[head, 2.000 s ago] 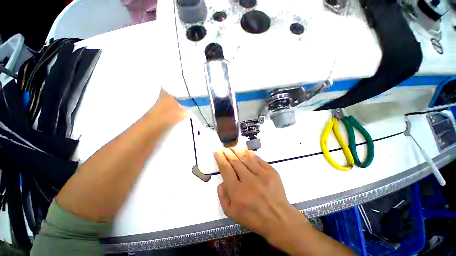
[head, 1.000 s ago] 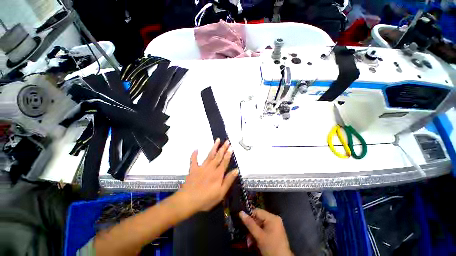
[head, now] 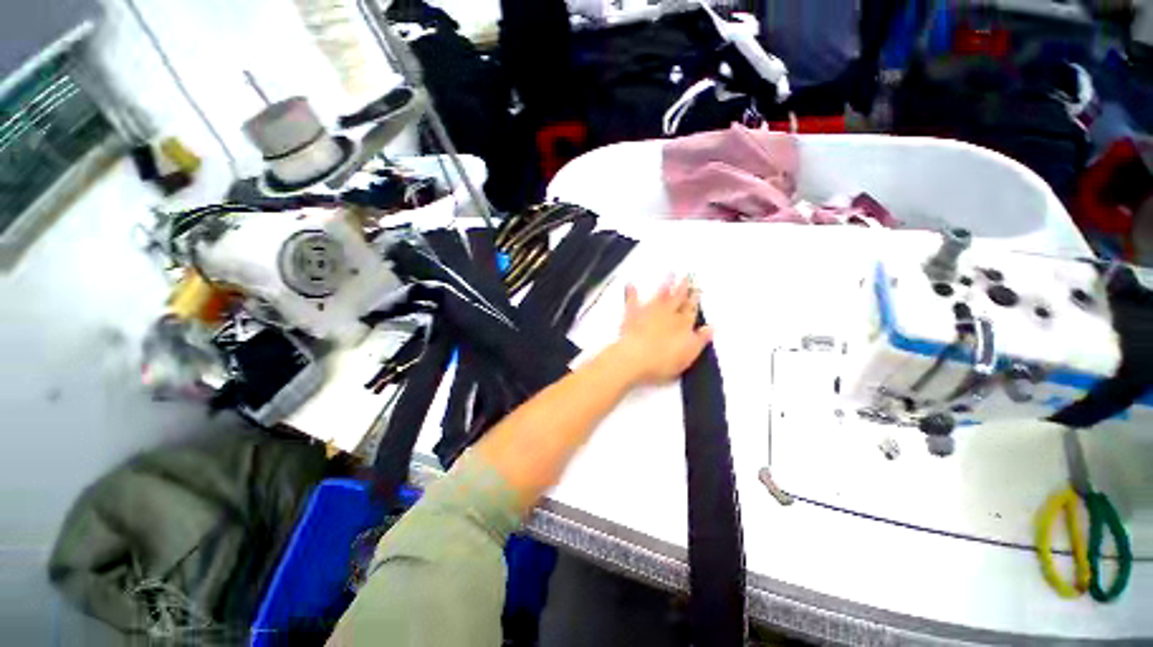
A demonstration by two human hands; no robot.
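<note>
A long black fabric strip (head: 712,480) lies on the white table (head: 607,468) and runs down over its ruler-marked front edge, out of the picture at the bottom. My left hand (head: 664,335) is spread flat with its fingertips at the far end of the strip, pressing on it. My right hand is not in view. The white sewing machine (head: 986,329) stands to the right of the strip. A pile of black strips (head: 506,335), some with gold or white lines, lies left of my hand.
Snips with yellow and green handles (head: 1084,544) lie at the right. A second white machine (head: 310,259) stands at the left, with a thread cone (head: 293,137) behind it. Pink cloth (head: 733,173) lies at the back. A blue crate (head: 316,556) is below the table.
The view has swung left. My left hand has moved up to the strip's far end. The strip lies farther onto the table's left part than beside the needle. My right hand has left the picture.
</note>
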